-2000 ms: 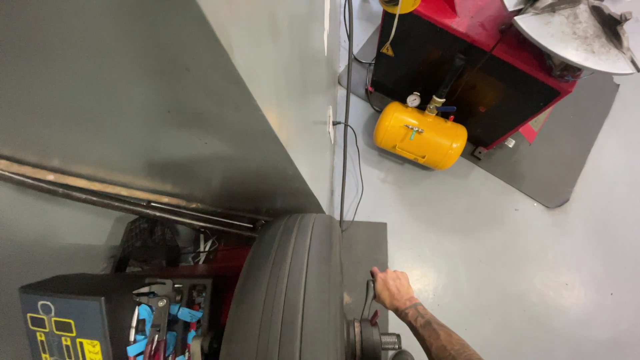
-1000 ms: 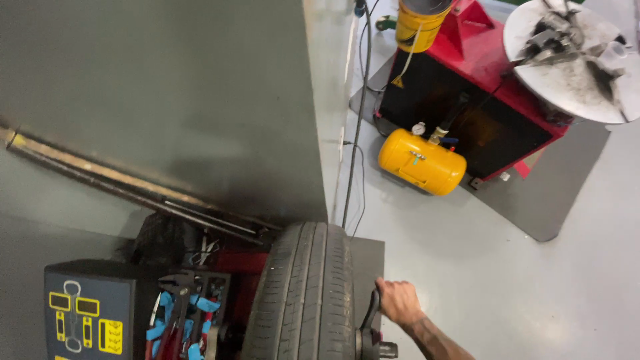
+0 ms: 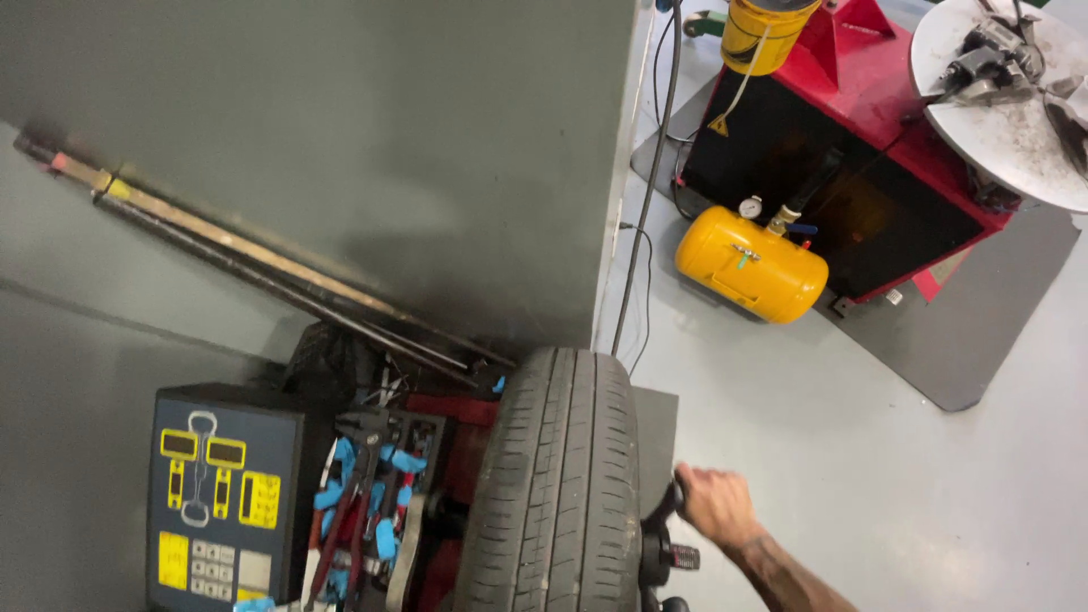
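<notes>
A car tire (image 3: 561, 484) stands upright on the shaft of a wheel balancer, its tread facing me. On the tire's right side is a black wing nut (image 3: 659, 552) on a threaded shaft end (image 3: 685, 557). My right hand (image 3: 718, 506) reaches in from the lower right, its fingers closed around the upper handle of the wing nut. To the left of the tire stands the balancer's control panel (image 3: 225, 501), with a tray of pliers (image 3: 365, 442) and blue-wrapped weights beside it. My left hand is out of view.
A yellow air tank (image 3: 752, 265) lies on the floor beside a red tire changer (image 3: 858, 76) with a round metal turntable (image 3: 1003, 110). A yellow bucket (image 3: 767, 42) sits on the changer. Long bars (image 3: 255, 251) lean along the grey wall. A black hose (image 3: 650, 195) runs down beside the wall's edge.
The view has shifted, bringing more of the tire changer's turntable and the wall bars into sight. My right hand stays at the wing nut's handle, which stands at a different angle than before.
</notes>
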